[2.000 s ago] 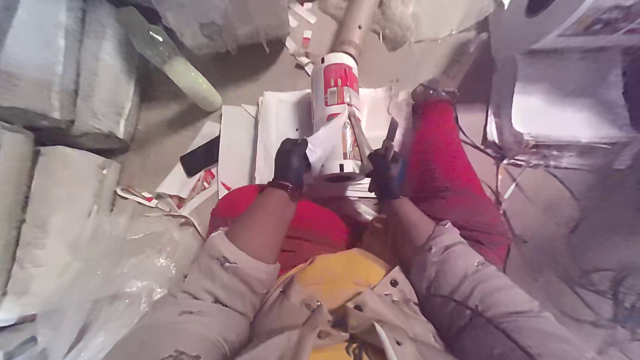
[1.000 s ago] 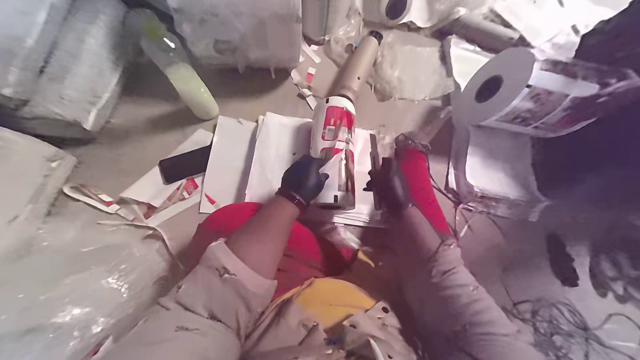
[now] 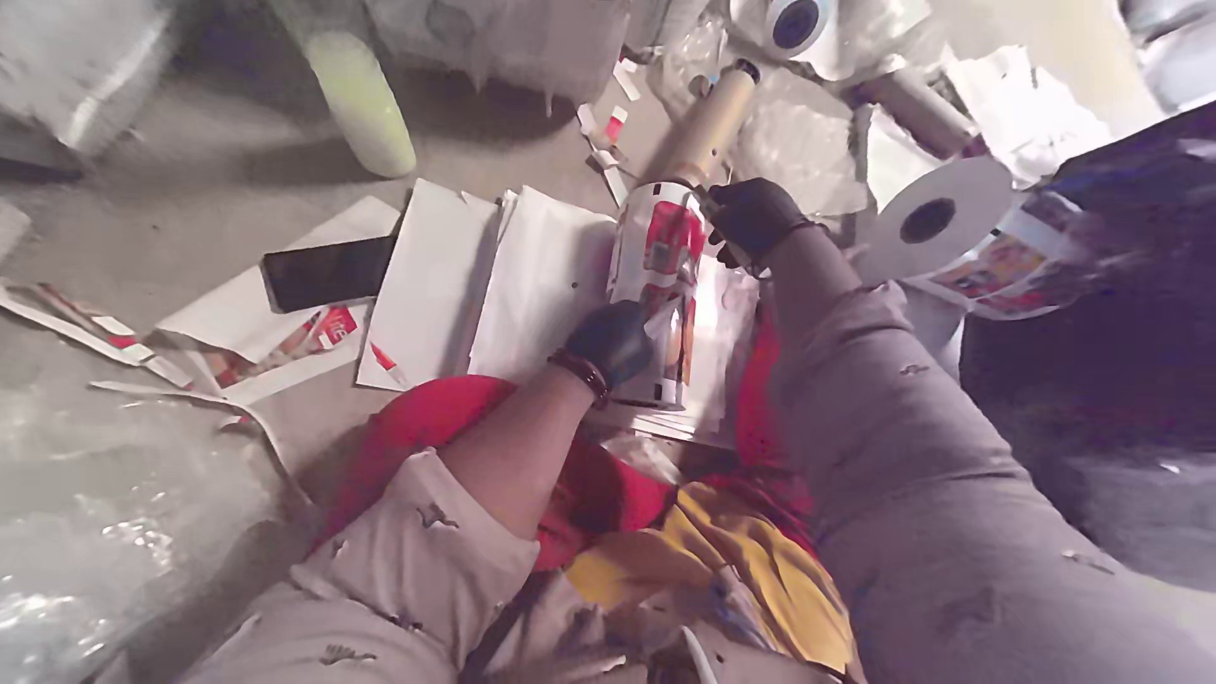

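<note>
A roll of printed film [image 3: 655, 256], white with red print, lies on stacked white sheets [image 3: 541, 275] between my legs. A cardboard core tube [image 3: 708, 128] extends from its far end. My left hand [image 3: 613, 347], in a dark glove, rests on the near left side of the roll; its fingers are partly hidden. My right hand [image 3: 755, 218], also gloved, is at the roll's far right edge with its fingers curled around a thin dark tool, which is too blurred to name.
A dark phone [image 3: 328, 274] lies on paper at the left, near cut printed strips [image 3: 100, 332]. A bottle of pale liquid [image 3: 366, 109] lies beyond. At the right are another film roll [image 3: 950, 218] and a dark bundle [image 3: 1111, 351]. Clear plastic [image 3: 123, 513] covers the lower left.
My right hand has moved from the near right side of the roll to its far end. My left hand remains at the roll. The view has shifted.
</note>
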